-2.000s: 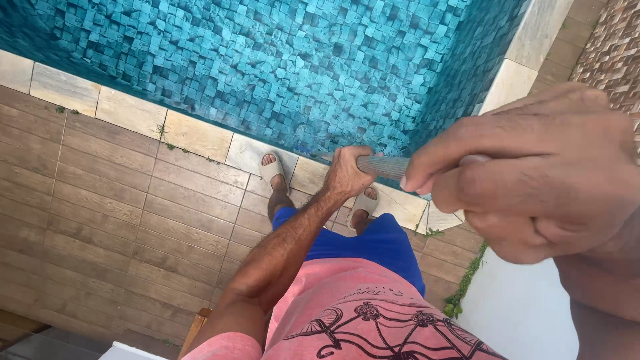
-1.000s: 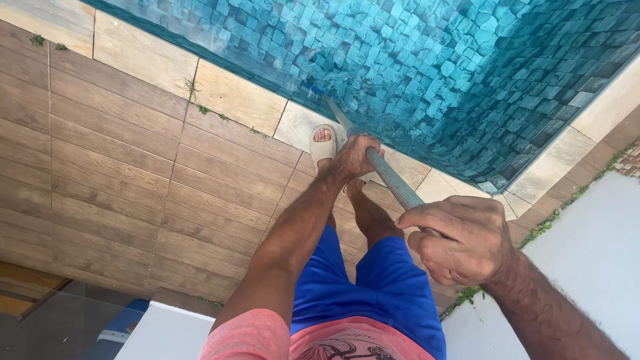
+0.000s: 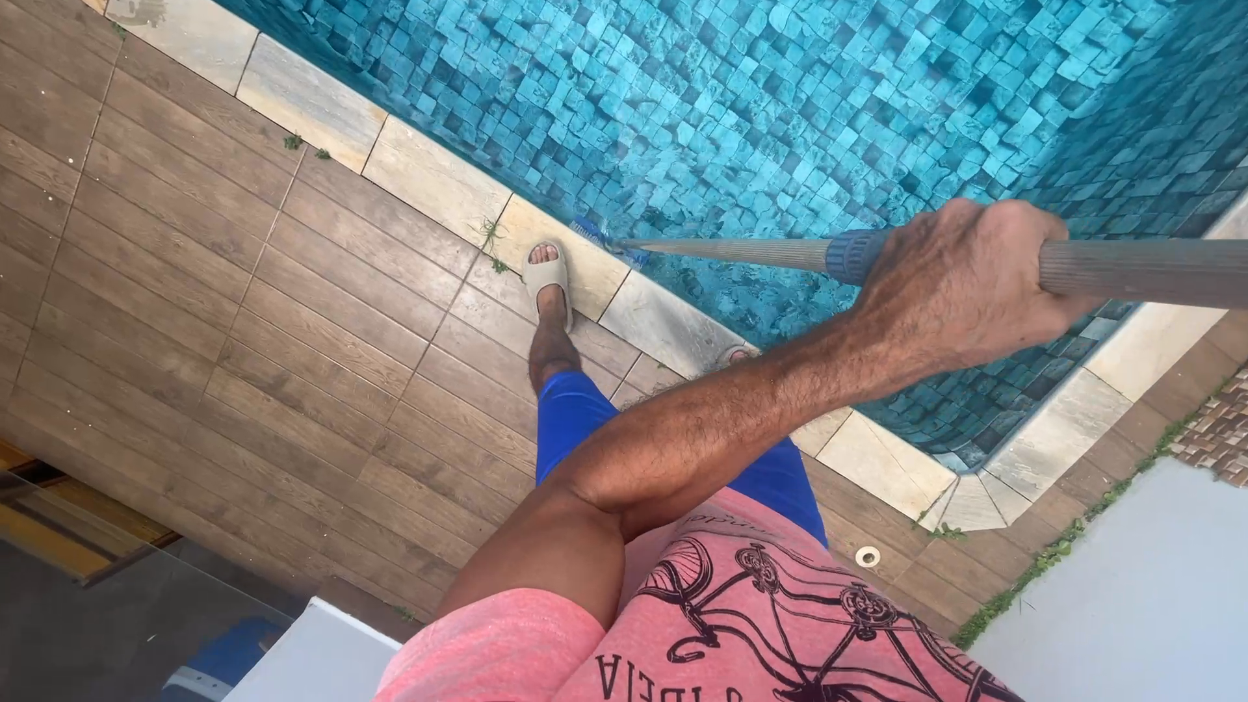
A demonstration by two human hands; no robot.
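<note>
My left hand is closed around a ribbed telescopic pole, just right of its blue locking collar. The pole's thinner section runs left over the pool water to a blue brush head at the pool wall, close beside the stone coping. Past my hand the pole leaves the picture at the right edge. My right hand is outside the view.
Pale stone coping borders the blue-tiled pool. My sandaled foot stands at the coping; wood-look tiles lie behind it. A pool corner, a round floor fitting and a white wall are at the right.
My left hand has moved right and up in the view, still on the pole. My right hand, on the pole before, has left the view. The pole now lies nearly level across the picture.
</note>
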